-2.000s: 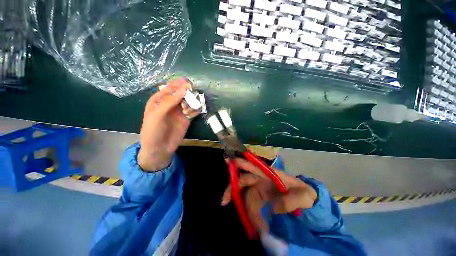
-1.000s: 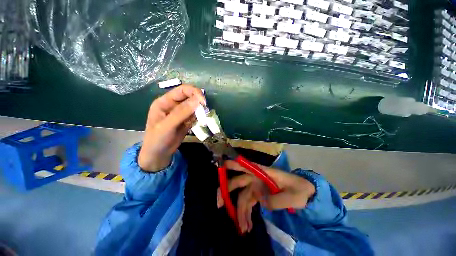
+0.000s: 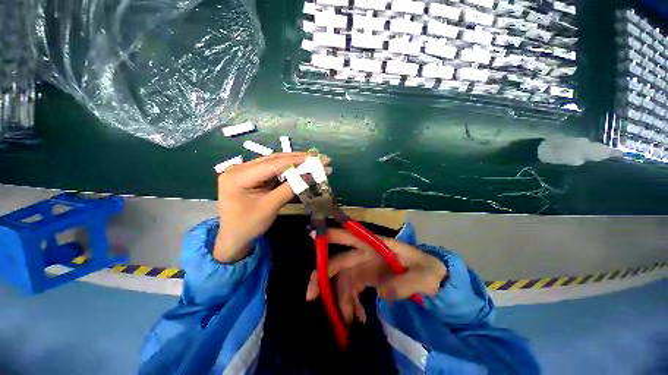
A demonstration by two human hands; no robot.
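My left hand (image 3: 253,192) is at the bench's near edge, its fingertips at the pliers' jaws. A small white part seems to be between its fingers and the jaws, mostly hidden. My right hand (image 3: 373,275) holds the pliers (image 3: 322,209) by their red handles, which are spread. Two white blocks sit on the jaw tips, apart from each other. Several small white parts (image 3: 239,130) lie on the green mat (image 3: 366,132) just beyond my left hand.
A clear plastic bag (image 3: 168,80) lies at the left. A blister tray of white parts (image 3: 432,44) is at the back, another tray (image 3: 648,88) at the far right. A glue bottle (image 3: 568,151) and pale strands (image 3: 505,192) lie at right. A blue stool (image 3: 58,238) stands below.
More white parts now show on the mat beyond my left hand. The pliers have moved up and left to my left fingertips, and their jaws are wider apart.
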